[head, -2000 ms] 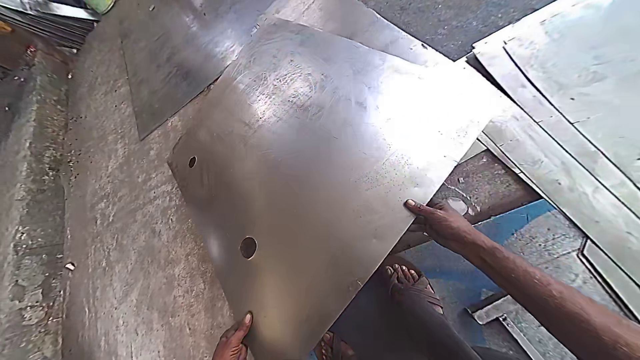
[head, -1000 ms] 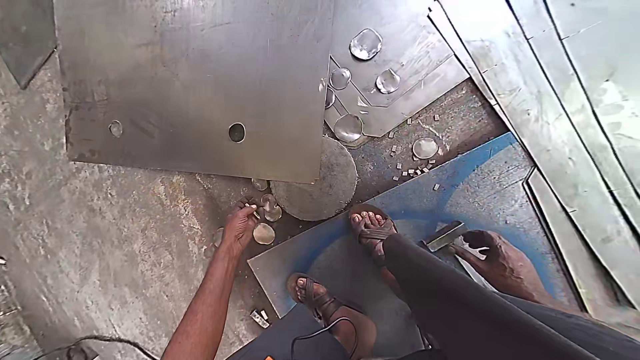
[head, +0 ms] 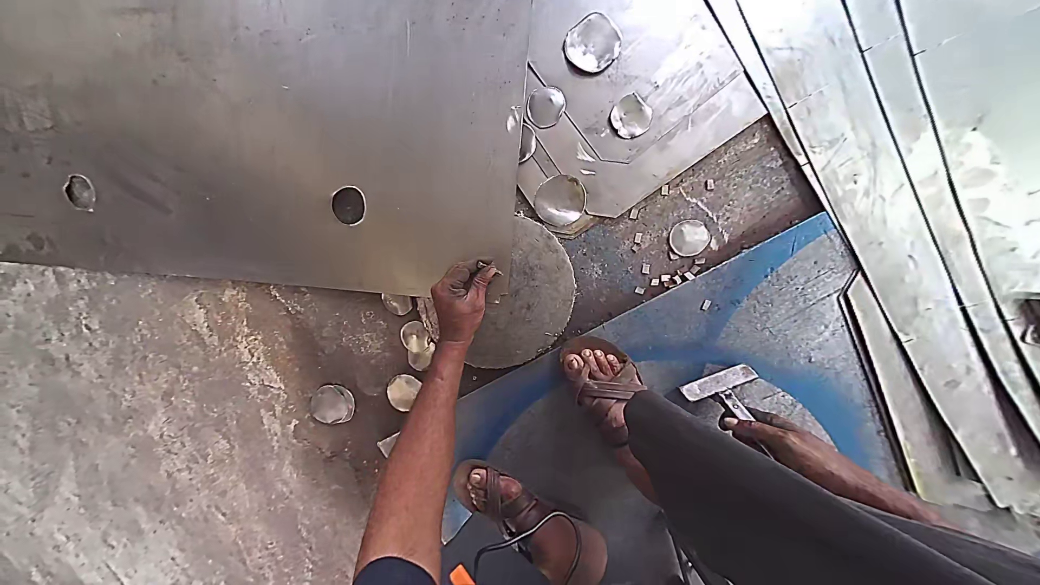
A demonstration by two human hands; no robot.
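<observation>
A large metal sheet (head: 268, 138) with two round holes covers the upper left, its near corner over a round, flat block (head: 536, 301). At that corner my left hand (head: 461, 299) is pinched, with what looks like a small piece (head: 487, 266) between thumb and fingertips; what it is cannot be told. My right hand (head: 760, 431) grips the handle of a hammer (head: 719, 382) at the lower right, beside my leg and over the blue-marked plate. The hammer's head is apart from the sheet. Round metal discs (head: 404, 392) lie beside the left forearm.
More discs (head: 593, 42) rest on another metal sheet (head: 666, 154) at the top. Small square chips (head: 666, 280) are scattered by the blue-marked plate (head: 780, 268), where my sandalled feet (head: 601, 378) stand. Stacked sheets (head: 918, 203) fill the right side. A cable (head: 520, 540) crosses one foot.
Both hands held the sheet's edge two seconds ago; it now lies flat. My right hand has taken hold of the hammer. From beside the discs, my left hand has moved up to the sheet's corner.
</observation>
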